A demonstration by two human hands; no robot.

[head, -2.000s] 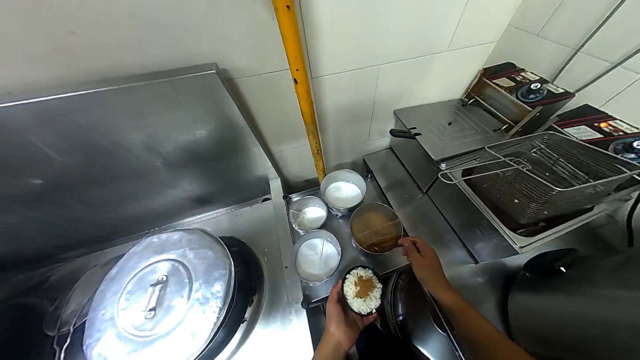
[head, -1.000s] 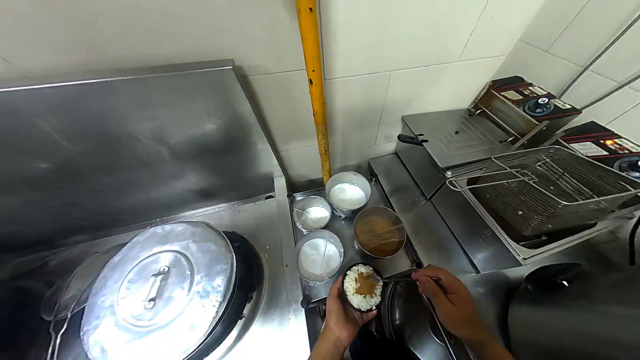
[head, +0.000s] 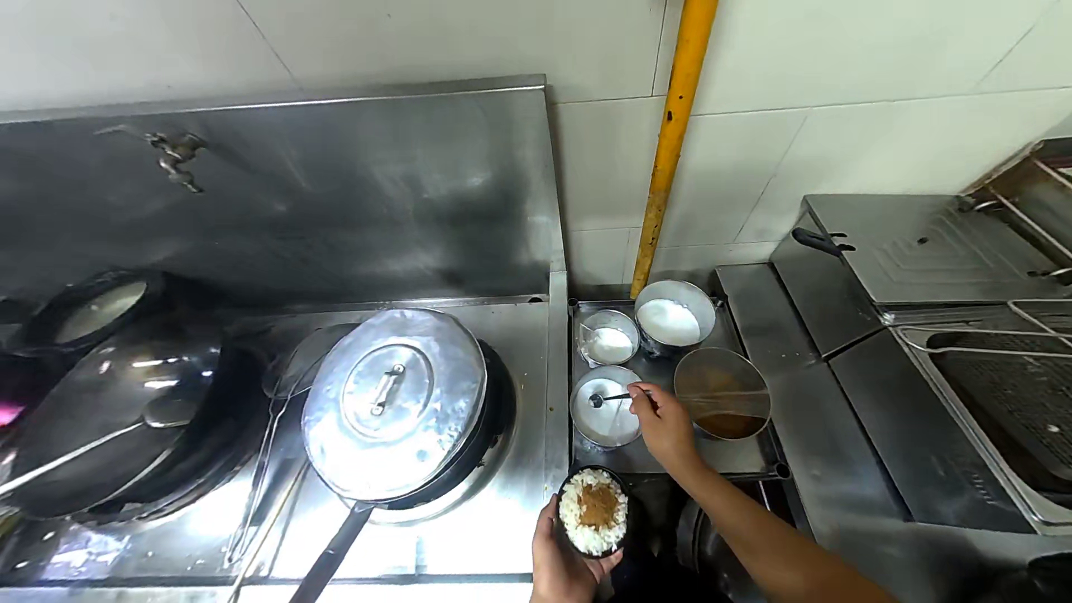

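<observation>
My left hand (head: 568, 563) holds a dark bowl of white rice (head: 594, 512) with brown powder or sauce on top. My right hand (head: 667, 425) grips the dark handle of a small spoon (head: 596, 400), whose bowl is over a round metal pot of white contents (head: 605, 407). Behind it stand a smaller metal container of white contents (head: 609, 337) and another metal pot of white contents (head: 674, 313). Just right of my right hand is a metal pot holding brown liquid (head: 722, 394).
A metal lid (head: 394, 404) covers a black pan on the stove at left, beside a large wok (head: 117, 419) with a ladle. A yellow pipe (head: 672, 142) runs down the wall. At right are steel counters and a fryer-like basin (head: 1005, 402) with a wire rack.
My right hand has moved from beside the brown pot's lower edge to the front pot of white contents, with the spoon over it. The view has shifted left.
</observation>
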